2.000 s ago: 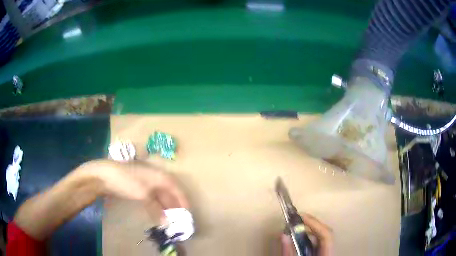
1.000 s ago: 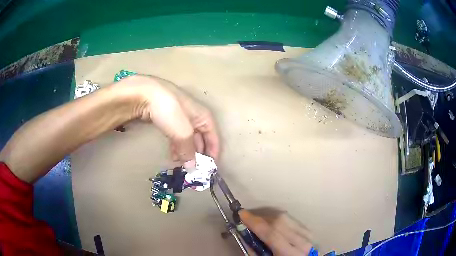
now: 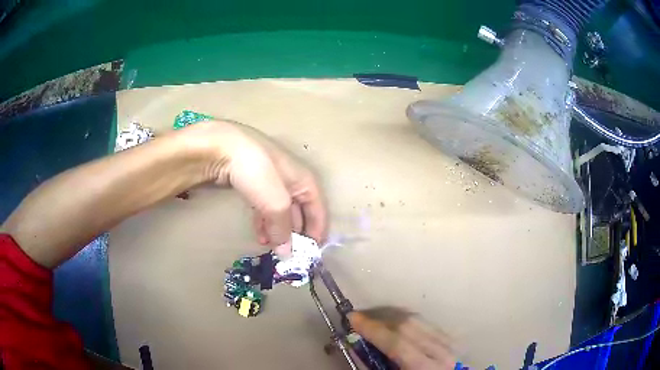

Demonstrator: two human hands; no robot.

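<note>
My left hand pinches a white plastic part over the tan paper. A small green circuit board with dark parts and a yellow block hangs to the left of the white part, beside a black piece. My right hand is closed around a dark soldering iron. The iron's tip is at the right edge of the white part. A thin curved solder feed tube runs beside the barrel and ends near the tip. Pale smoke rises there.
A cloudy, brown-stained fume hood on a ribbed hose stands at upper right. White parts and a green board lie at upper left, beyond my left forearm. The green conveyor runs along the back. A small tray is at right.
Since two seconds ago, my right hand has brought the iron to the white part, and the board now shows left of it. Over the last second both hands barely moved; smoke has appeared at the tip.
</note>
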